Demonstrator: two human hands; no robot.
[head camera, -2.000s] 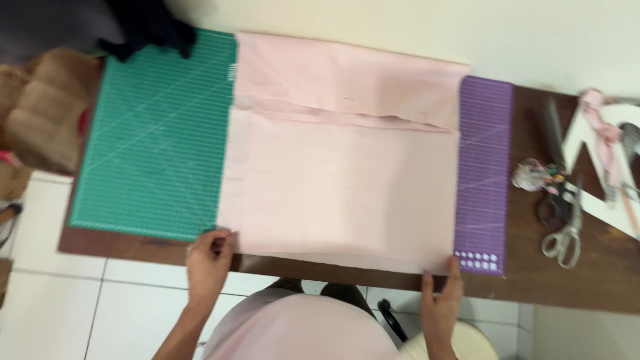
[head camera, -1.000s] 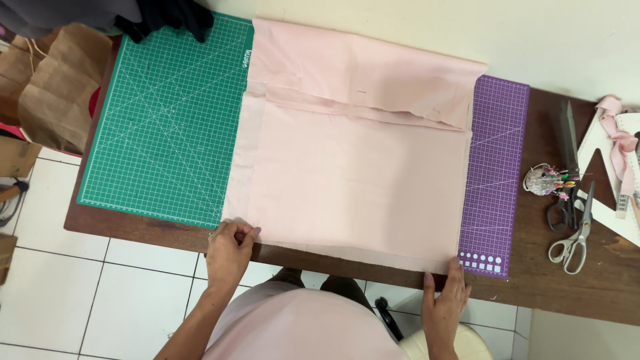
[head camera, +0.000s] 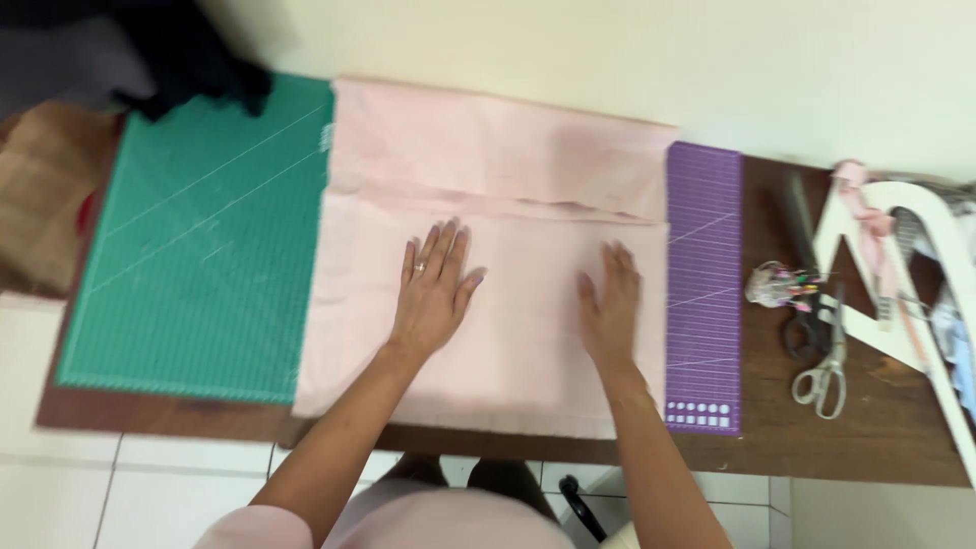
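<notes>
A pale pink fabric piece (head camera: 526, 328) lies spread over a green cutting mat (head camera: 206, 252) and a purple cutting mat (head camera: 705, 290). Its upper part is folded over, with the fold's uneven edge running across below the top. My left hand (head camera: 435, 286), a ring on one finger, lies palm down on the fabric just under that edge, fingers spread. My right hand (head camera: 612, 305), slightly blurred, is over the fabric's right side with its fingers apart; whether it presses on the cloth I cannot tell. Neither hand holds anything.
Right of the mats on the wooden table (head camera: 778, 450) are metal-handled scissors (head camera: 827, 381), dark-handled scissors (head camera: 804, 328), a holder of colored-head pins (head camera: 778, 286), white rulers (head camera: 877, 335) and a pink strip (head camera: 877, 229). Dark cloth (head camera: 198, 53) covers the green mat's upper corner. A brown paper bag (head camera: 46, 198) stands left.
Both hands have left the fabric's lower corners and moved up and inward onto its middle and right side. My left hand was pinching the lower left corner; its fingers are now spread.
</notes>
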